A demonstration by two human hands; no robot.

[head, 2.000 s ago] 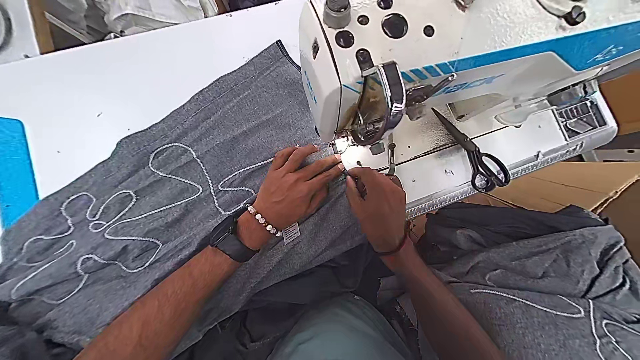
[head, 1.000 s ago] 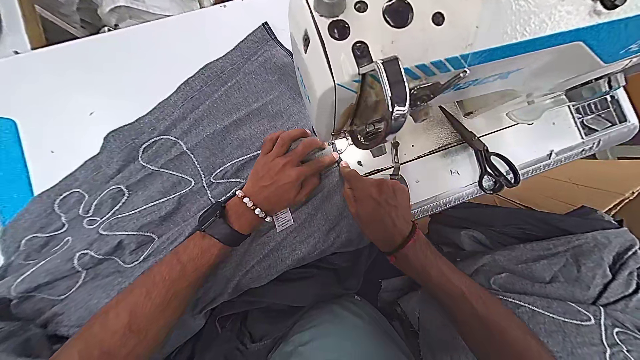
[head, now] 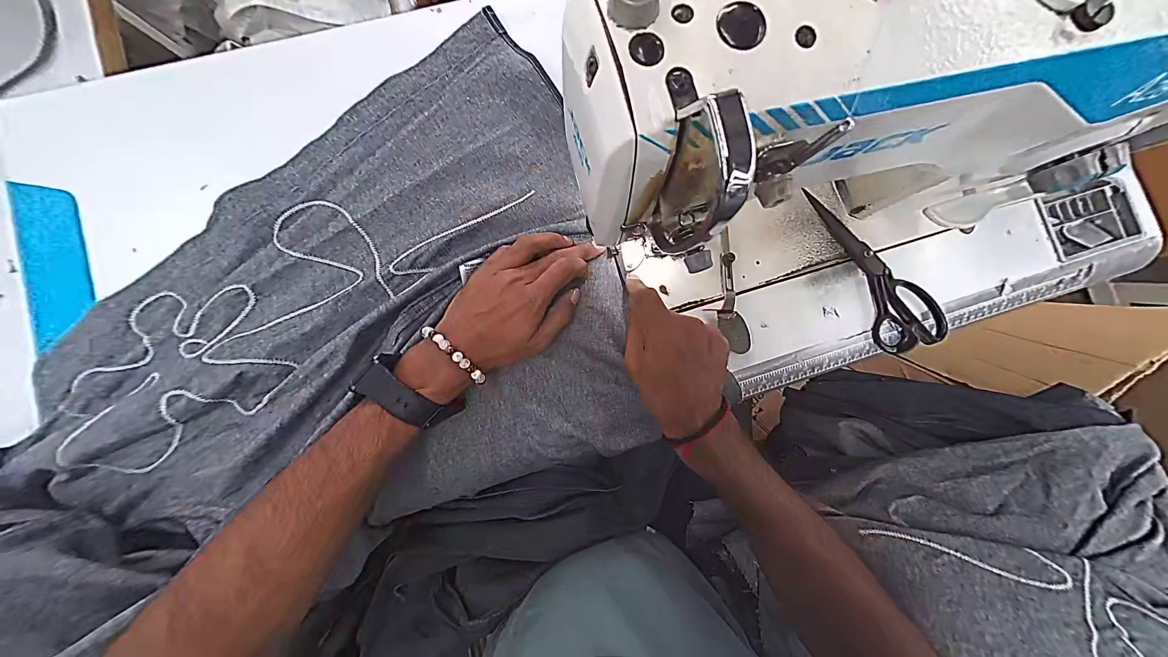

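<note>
Grey fabric with white looping stitched lines (head: 456, 119) lies across the table and runs up to the presser foot (head: 613, 251) of a white and blue Jack sewing machine (head: 598, 119). My left hand (head: 506, 306) lies on the fabric with its fingertips just left of the foot, pressing it down. In front of the foot, my right hand (head: 673, 360) has its fingers curled at the fabric's right edge, pinching it. A lamp lights the needle area; the needle itself is hard to make out.
Black-handled scissors (head: 881, 283) lie on the machine bed, right of the needle area. More grey fabric with white stitching (head: 985, 511) is heaped at the lower right, beside cardboard (head: 1031, 342). A ruler strip (head: 821, 354) runs along the bed's front edge.
The fabric by my left hand has shifted and now bunches into folds left of it, where it lay flatter. Both hands remain near the presser foot.
</note>
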